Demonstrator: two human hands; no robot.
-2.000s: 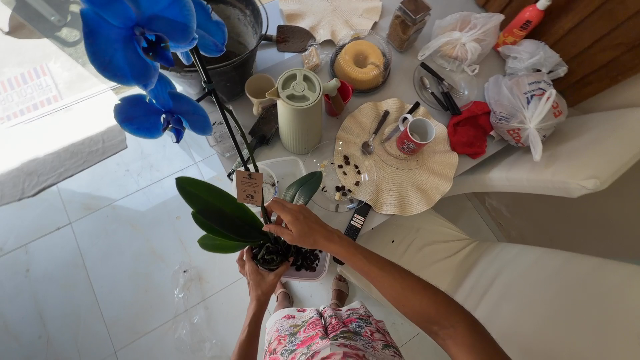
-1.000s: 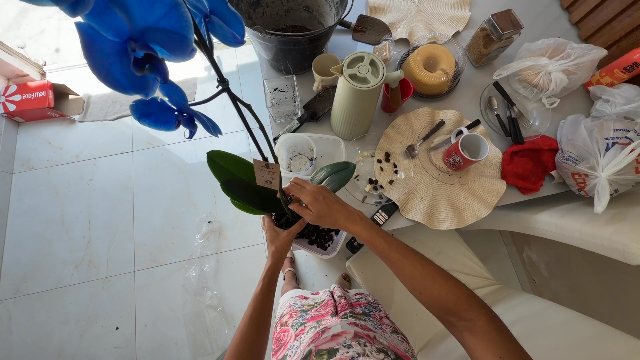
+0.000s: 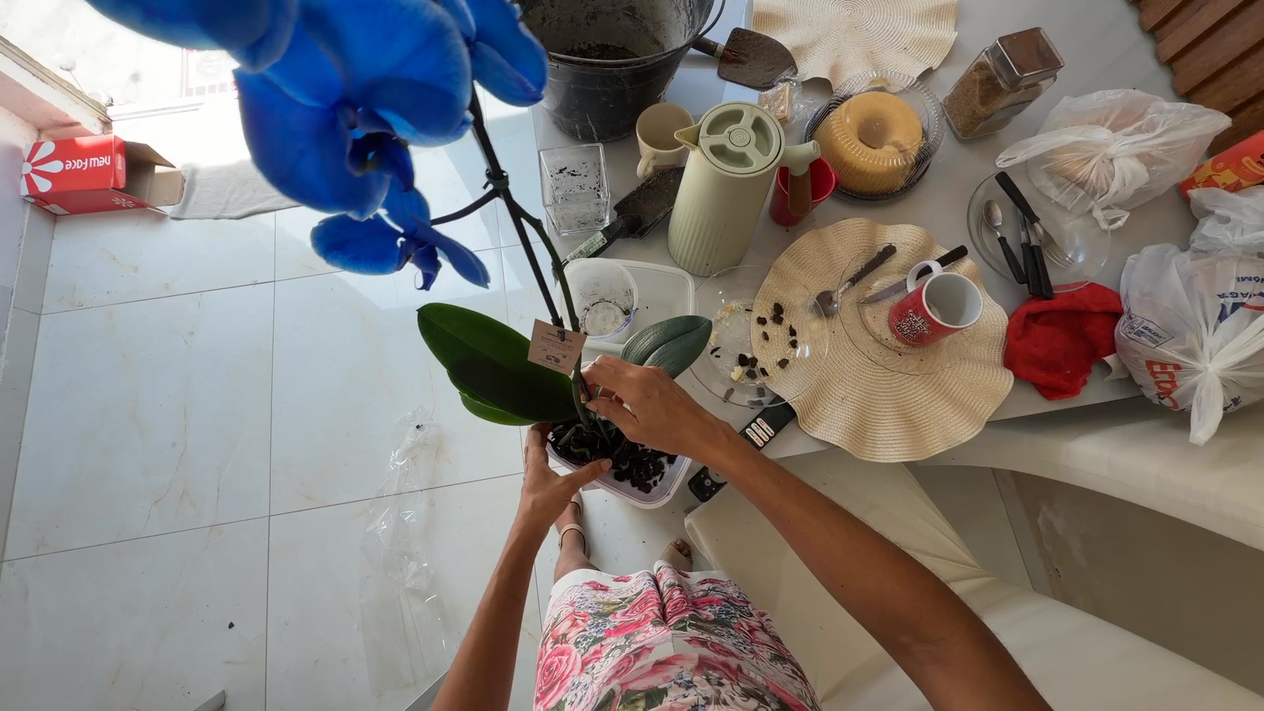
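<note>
A blue orchid (image 3: pixel 360 109) with broad green leaves stands between my hands, its small cardboard tag (image 3: pixel 556 347) hanging by the stem. My left hand (image 3: pixel 555 484) cups the dark root clump (image 3: pixel 578 441) from the left and below. Beside the stem base, my right hand (image 3: pixel 652 400) has its fingertips on the stem or a root; which one is hard to tell. Under the roots, a plastic container (image 3: pixel 657 494) holds dark bark chips. Behind it sits a clear plastic tub (image 3: pixel 657 296) with a round cup inside.
A black bucket (image 3: pixel 607 79), a hand trowel (image 3: pixel 647 202), a pale green thermos (image 3: pixel 726 193) and a cake (image 3: pixel 869 143) stand on the table. A red mug (image 3: pixel 933 308) and cutlery lie at a wavy placemat (image 3: pixel 889 425). A remote control (image 3: pixel 741 449) rests at the edge, near a cream chair (image 3: pixel 869 533).
The view has shifted, bringing more floor and a red box in at the left. Both hands stay at the orchid's base, and the orchid remains between them.
</note>
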